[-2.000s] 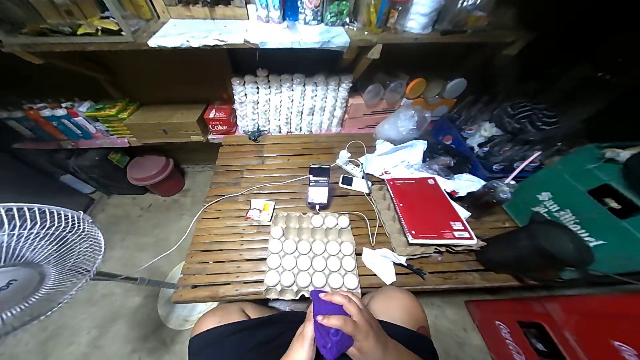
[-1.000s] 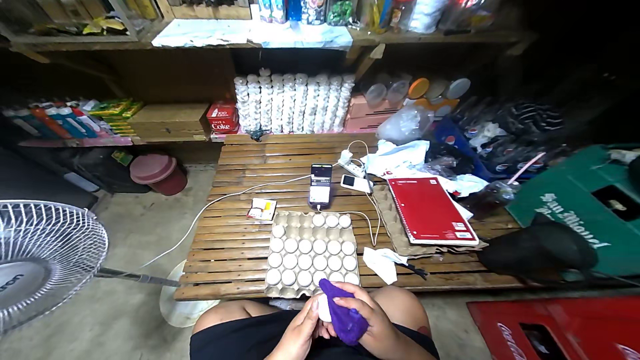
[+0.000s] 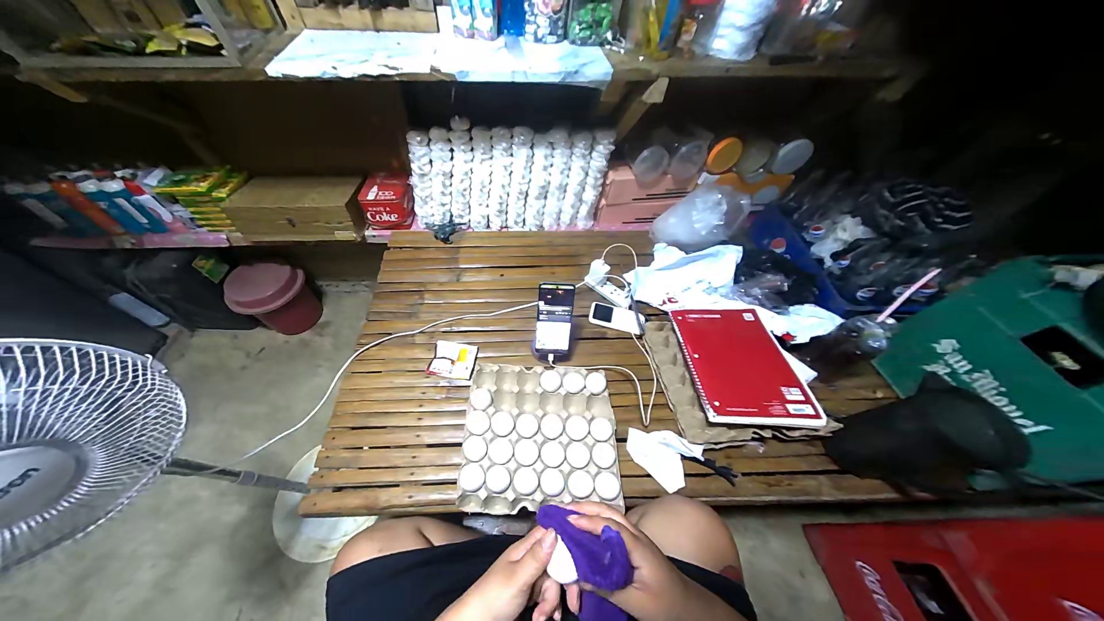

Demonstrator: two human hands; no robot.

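Over my lap, my left hand (image 3: 516, 580) grips a white egg (image 3: 562, 562) by its left side. Around the egg's right side my right hand (image 3: 634, 552) holds a purple cloth (image 3: 595, 552), part of which hangs below. Just beyond both hands, a grey pulp egg tray (image 3: 539, 401) lies on the slatted bamboo table (image 3: 405, 285). White eggs (image 3: 526, 452) fill its nearer rows, while the far rows have several bare cups. A smartphone (image 3: 554, 321) with a lit screen and a plugged cable is past the tray. A small packet (image 3: 453, 360) lies left of it.
Right of the tray are a crumpled white paper (image 3: 660, 457), a white handheld device (image 3: 616, 316) and a red spiral notebook (image 3: 746, 366) on a pulp tray. A white cable (image 3: 405, 335) crosses the table. A fan (image 3: 78, 448) stands left; a green crate (image 3: 1000, 371) is at right.
Two seconds ago the cloth hid what my hands held; the white egg now shows between them. The purple cloth has shifted and turned in my right hand.
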